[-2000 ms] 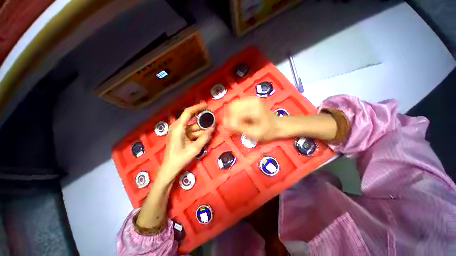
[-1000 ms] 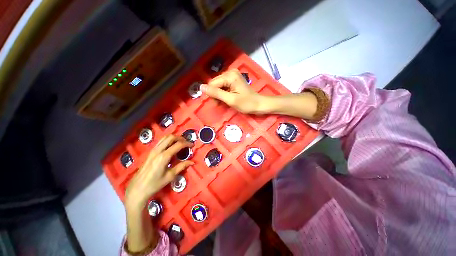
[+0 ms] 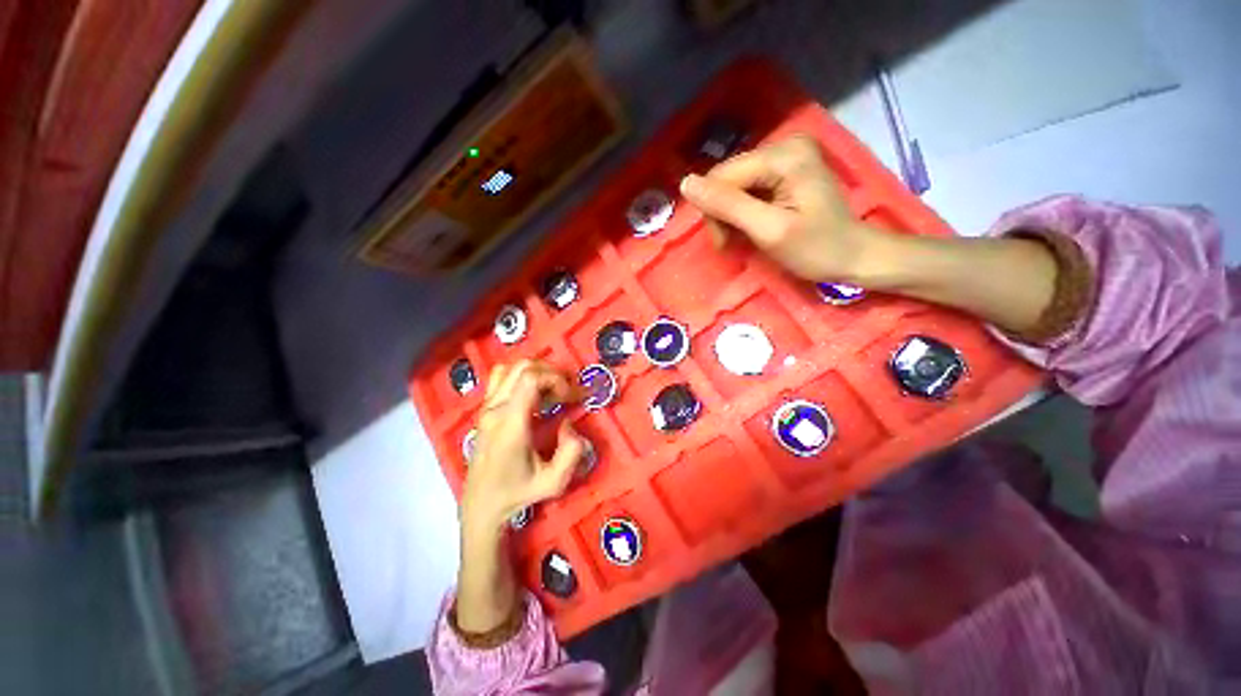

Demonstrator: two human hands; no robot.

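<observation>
The red-orange parts tray (image 3: 701, 490) lies tilted across the view, with round watch movements in its pockets. My left hand (image 3: 510, 442) is over its left part, thumb and fingers apart, beside a dark movement (image 3: 595, 386); another dark piece shows partly under the fingers. My right hand (image 3: 789, 211) is over the upper part, thumb and forefinger together just right of a silver-white movement (image 3: 651, 211); whether they hold anything is hidden. A dark-faced round piece (image 3: 666, 341), a white one (image 3: 743, 350) and a blue-rimmed movement (image 3: 802, 428) lie mid-tray.
A yellow-framed tester (image 3: 497, 157) with a lit display stands behind the tray. A slim purple-silver pen or tweezers (image 3: 901, 133) lies beyond the tray's upper right edge, beside a pale flat sheet (image 3: 1048, 75). A curved shelf edge is at upper left.
The view has shifted, moving the tray rightward in the picture. My left hand released the dark round piece between two and one seconds ago, and has since drawn slightly left. My right hand remains near the silver-white movement.
</observation>
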